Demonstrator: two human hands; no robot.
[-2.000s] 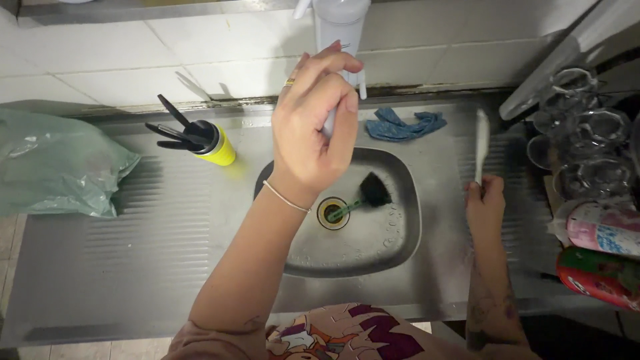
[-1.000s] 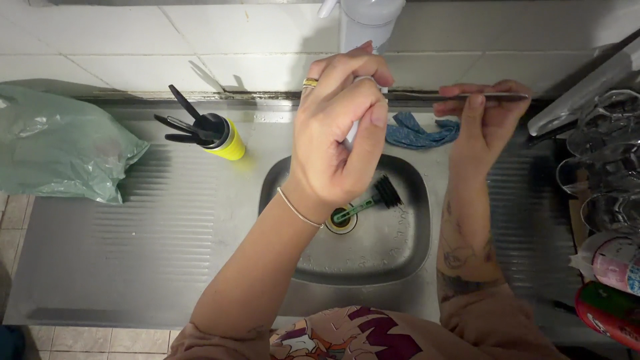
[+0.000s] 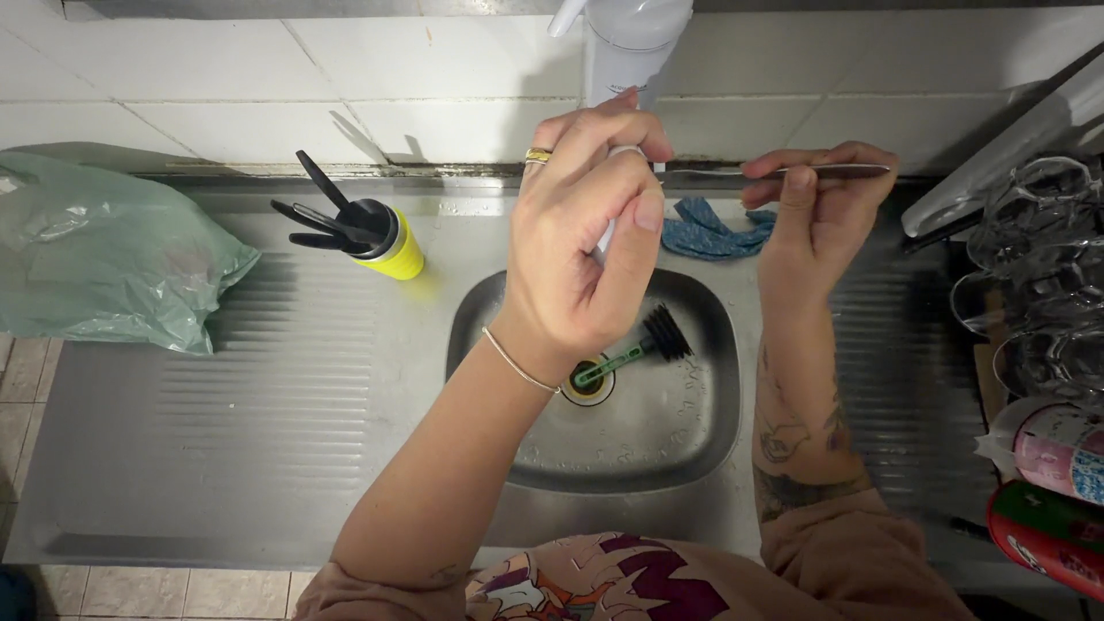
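Observation:
My left hand (image 3: 591, 233), with a ring and a bracelet on that arm, is closed around a mostly hidden white part, seemingly the spout under the white wall-mounted faucet filter (image 3: 634, 52). My right hand (image 3: 815, 216) holds a metal table knife (image 3: 849, 171) level, seen nearly edge-on, its other end reaching toward my left hand. Below my hands is the steel sink basin (image 3: 638, 448). In it lies a brush (image 3: 664, 335) with black bristles, its green handle over the drain (image 3: 589, 379). A crumpled blue cloth (image 3: 711, 235) lies behind the basin.
Left of the basin, a yellow and black cup (image 3: 401, 252) holds several black-handled utensils. A green plastic bag (image 3: 129, 267) rests at the far left. Upturned glasses (image 3: 1048, 285), a pink package (image 3: 1061, 444) and a red and green package (image 3: 1048, 530) stand at the right.
My right hand has moved from the right side of the basin toward the wall, and the knife has turned from upright in view to level. My left hand keeps its closed grip.

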